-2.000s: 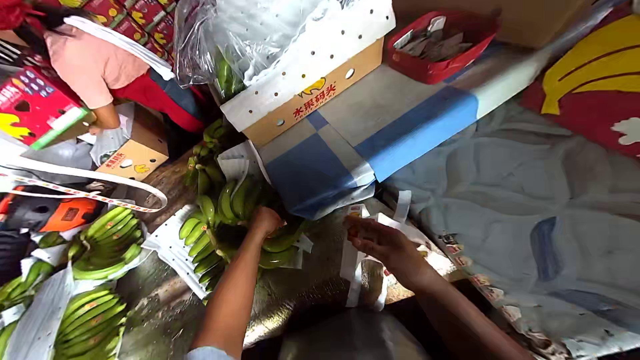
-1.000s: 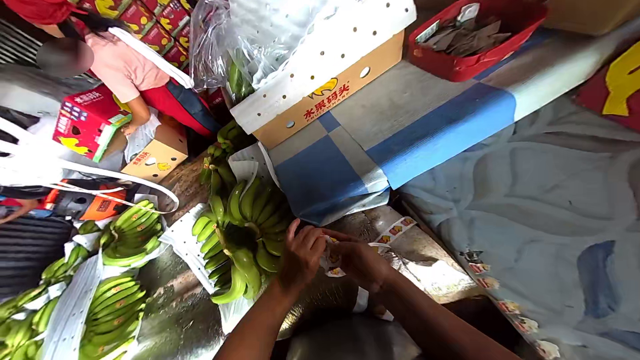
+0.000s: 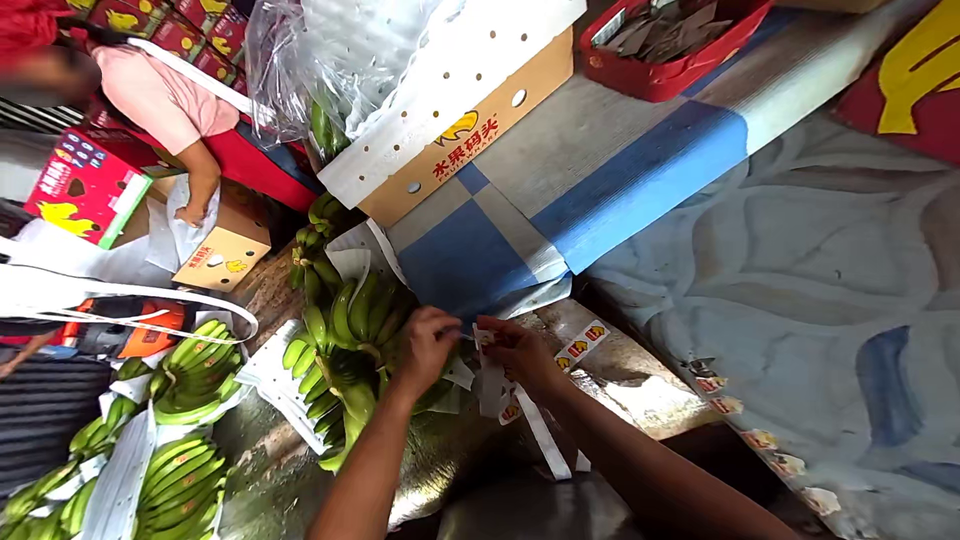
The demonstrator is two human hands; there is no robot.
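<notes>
My right hand (image 3: 521, 356) holds a strip of banana stickers (image 3: 581, 346) on white backing, whose loose ends hang below and curl to the right. My left hand (image 3: 431, 341) is just left of it, fingertips bent together near the strip's end; whether a sticker is between them cannot be told. Green banana bunches (image 3: 364, 311) lie directly left of my left hand, with white foam sheets (image 3: 277, 382) under and between them. The left forearm hides part of the bunch.
A cardboard carton (image 3: 480, 124) with plastic lining stands ahead on a blue-and-grey surface (image 3: 637, 180), beside a red basket (image 3: 664, 71) of scraps. More banana bunches (image 3: 180, 480) lie at left. A co-worker in a pink shirt (image 3: 157, 94) reaches into another carton (image 3: 232, 247). Stickers line the right edge.
My left hand went from the bananas to my right hand and the strip, and the two hands have since moved slightly apart. The view has shifted.
</notes>
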